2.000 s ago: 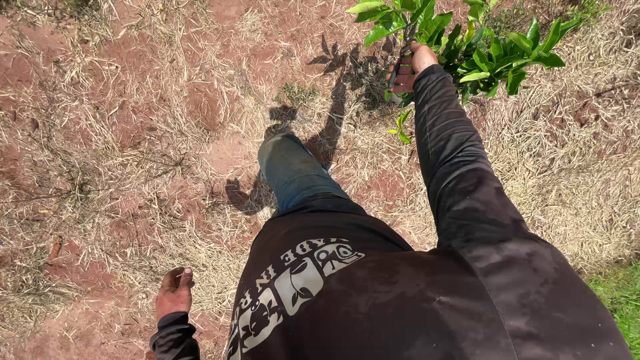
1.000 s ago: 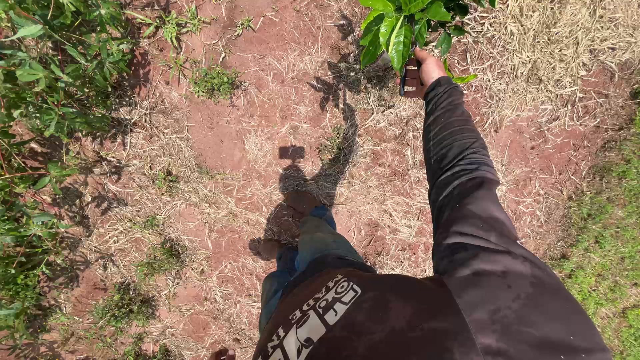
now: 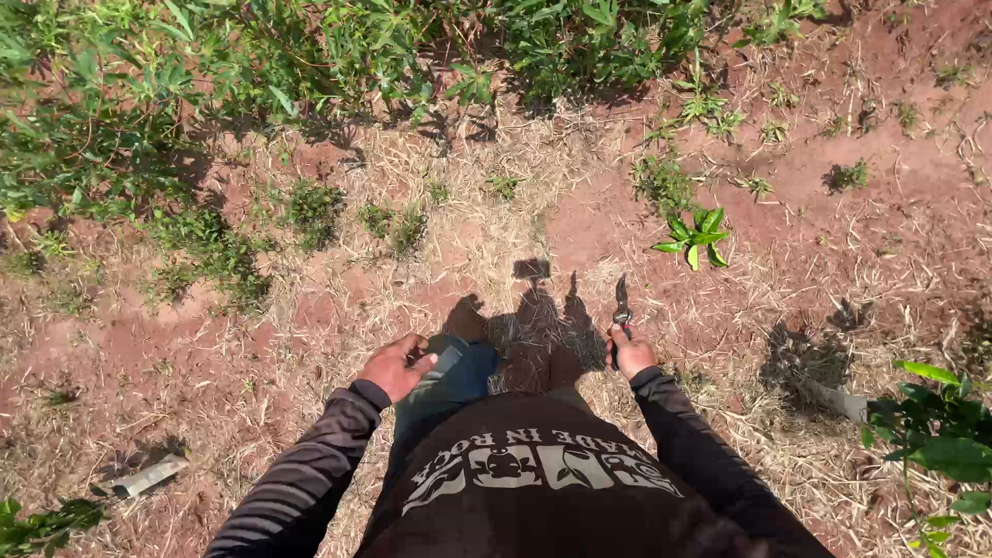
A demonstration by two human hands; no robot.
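Note:
My right hand [image 3: 632, 353] is closed around the handles of a pair of pruning shears [image 3: 621, 316], whose dark blades point away from me over the ground. My left hand [image 3: 397, 366] is held in front of my left thigh, fingers loosely curled and apart, with nothing in it. A green leafy sprig [image 3: 695, 237] lies on the red soil beyond the shears, a little to their right. Between my hands, my shadow falls on the straw-strewn ground.
Dense green plants [image 3: 310, 54] run along the far side, with low weeds [image 3: 209, 248] nearer on the left. A leafy plant [image 3: 949, 434] with a pale tube [image 3: 841, 403] beside it stands at right; another pale tube [image 3: 151, 474] lies beside foliage at lower left.
My right hand has moved away from the leafy branches and down, nearer my body, with the shears in it. My left hand has come into view. The view has turned a good deal.

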